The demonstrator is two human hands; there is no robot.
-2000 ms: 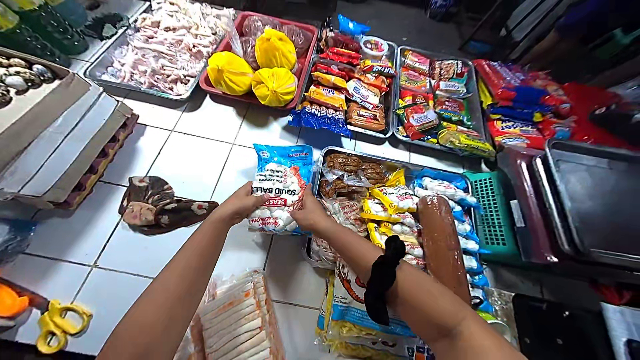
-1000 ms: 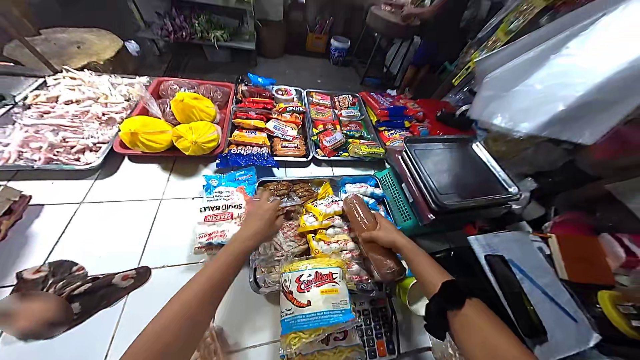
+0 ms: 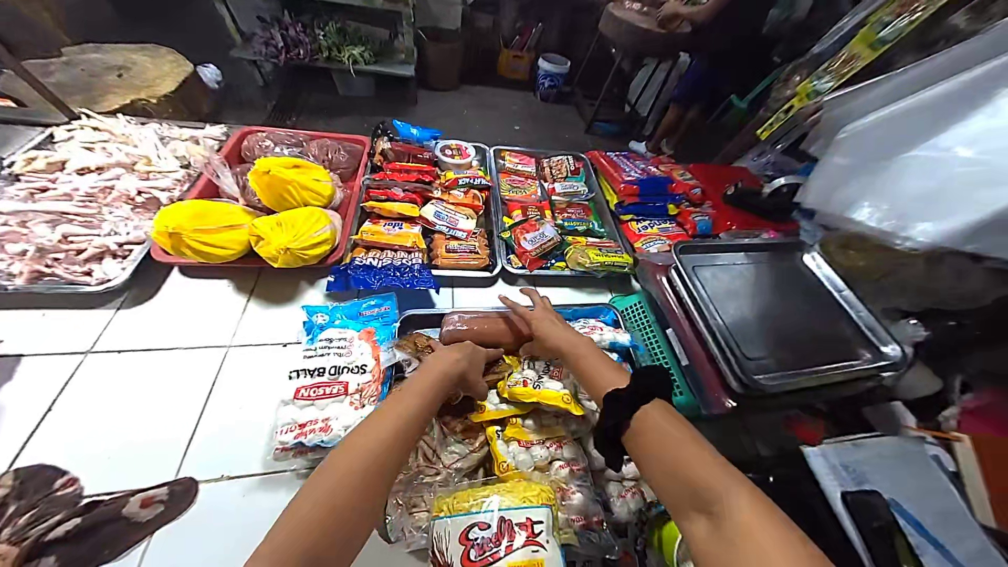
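A long brown sausage-shaped pack (image 3: 487,329) lies crosswise at the far end of a metal tray (image 3: 417,315). My right hand (image 3: 545,324) rests on its right end with fingers spread. My left hand (image 3: 465,368) is just below its left part, over the packs in the tray; what its fingertips touch is hidden. Yellow-edged bags of white balls (image 3: 539,386) lie below my hands. To the left, a bag of squid balls (image 3: 339,378) lies on the white tiles. A yellow noodle pack (image 3: 496,528) sits at the near end.
Beyond stand a tray of chicken parts (image 3: 94,197), a red tray (image 3: 358,157) with yellow bundles (image 3: 291,183), and two trays of packaged meats (image 3: 461,213) (image 3: 551,213). A green basket (image 3: 654,346) and stacked metal trays (image 3: 787,315) are at right. A person (image 3: 693,71) stands at the back.
The brown pack has gone from lengthwise at the tray's right side to crosswise at its far end. My left hand, on the squid ball bag two seconds ago, is now over the tray.
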